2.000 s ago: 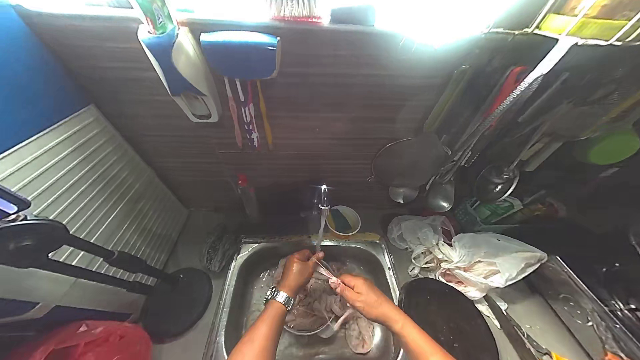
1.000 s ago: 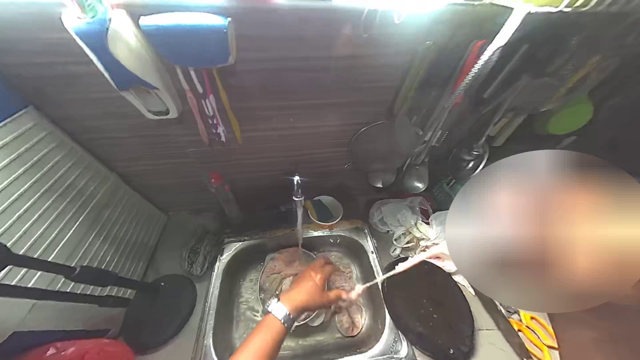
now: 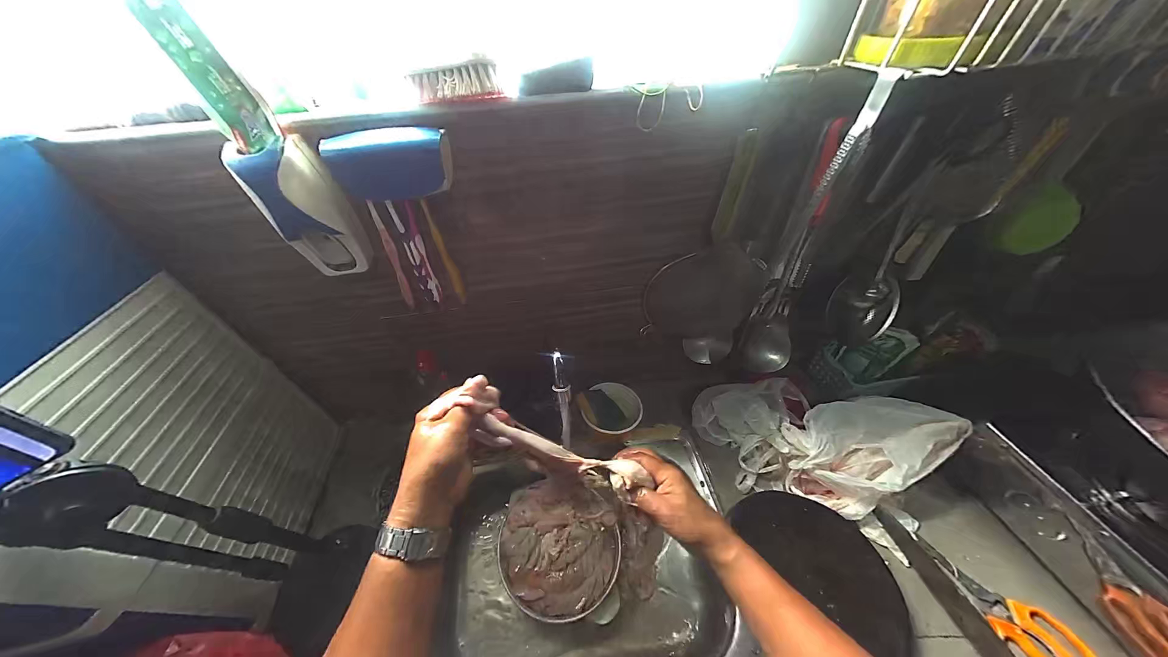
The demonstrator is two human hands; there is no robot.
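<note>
A long strip of pale, wet raw meat or innards [image 3: 538, 444] is stretched over the steel sink [image 3: 479, 584]. My left hand [image 3: 456, 424], on the wristwatch side, grips its upper left end, and my right hand [image 3: 664, 493] grips its lower right end. Under the strip, a round bowl [image 3: 558, 552] full of greyish-pink raw pieces stands in the sink, and more pieces lie beside its right rim. Water runs from the faucet [image 3: 559, 379] behind the strip. What exactly the meat is, I cannot tell.
Right of the sink are a dark round board [image 3: 817, 566], white plastic bags [image 3: 876, 447], a knife [image 3: 940, 579] and orange-handled scissors [image 3: 1031, 630]. A tub with a sponge [image 3: 611, 408] stands behind the sink. Utensils [image 3: 766, 338] hang on the wall; a black stand [image 3: 328, 584] is at left.
One second ago my left hand was low over the bowl and a strip reached far right toward a blurred area. Now both hands hold a strip above the sink, the left one raised.
</note>
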